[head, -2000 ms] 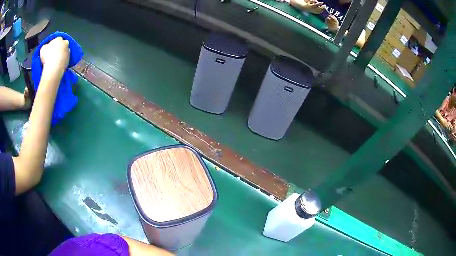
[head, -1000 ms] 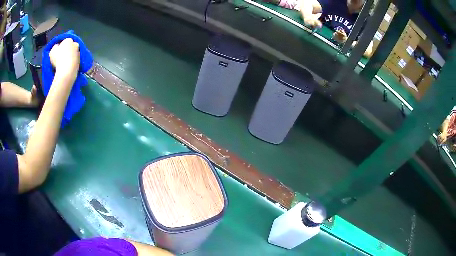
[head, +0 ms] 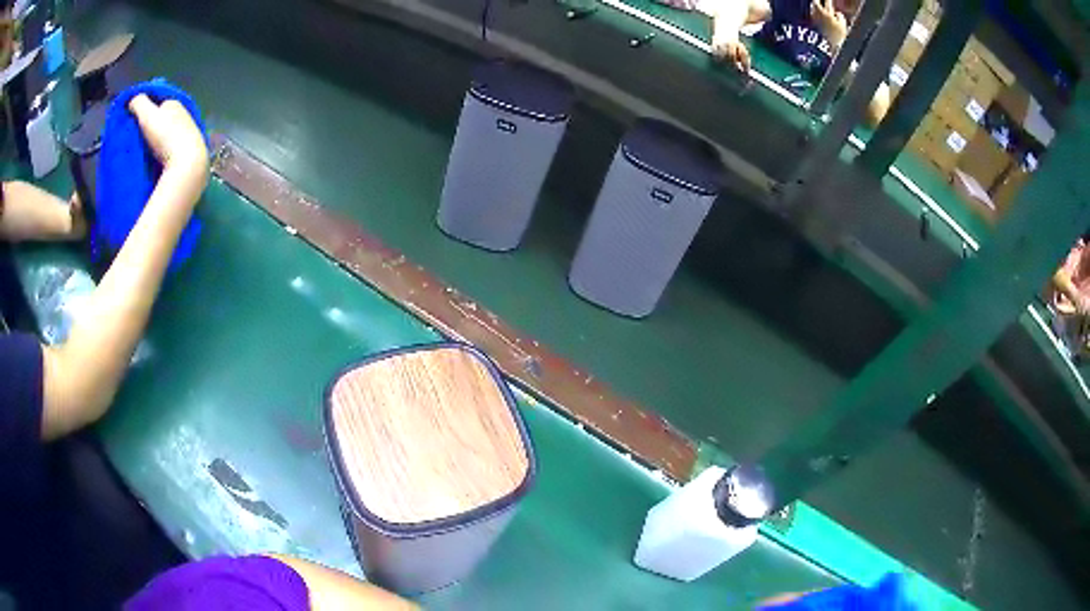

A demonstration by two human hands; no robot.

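Note:
A speaker [head: 436, 555] stands upright on the green bench in front of me, its wood-grain end panel [head: 430, 436] facing up. A white pump bottle [head: 693, 531] with a silver-and-dark cap stands to its right. My purple sleeve and a bare forearm show at the bottom left, below the speaker; my left hand is cut off by the bottom edge. The edge of a bright blue cloth [head: 837, 597] shows at the bottom right. My right hand is not in view, so I cannot tell whether it holds the cloth.
Two grey speakers [head: 502, 173] [head: 643, 227] stand on the recessed conveyor, beyond the brown edge rail [head: 395, 281]. At the left, a neighbour's hand holds a blue cloth [head: 126, 179] against a dark object. A green post [head: 932, 322] slants at the right. People and cardboard boxes are beyond.
The blue cloth edge has appeared at the bottom right. The neighbour's cloth has changed shape. The view has shifted slightly; the speaker and bottle keep their places on the bench.

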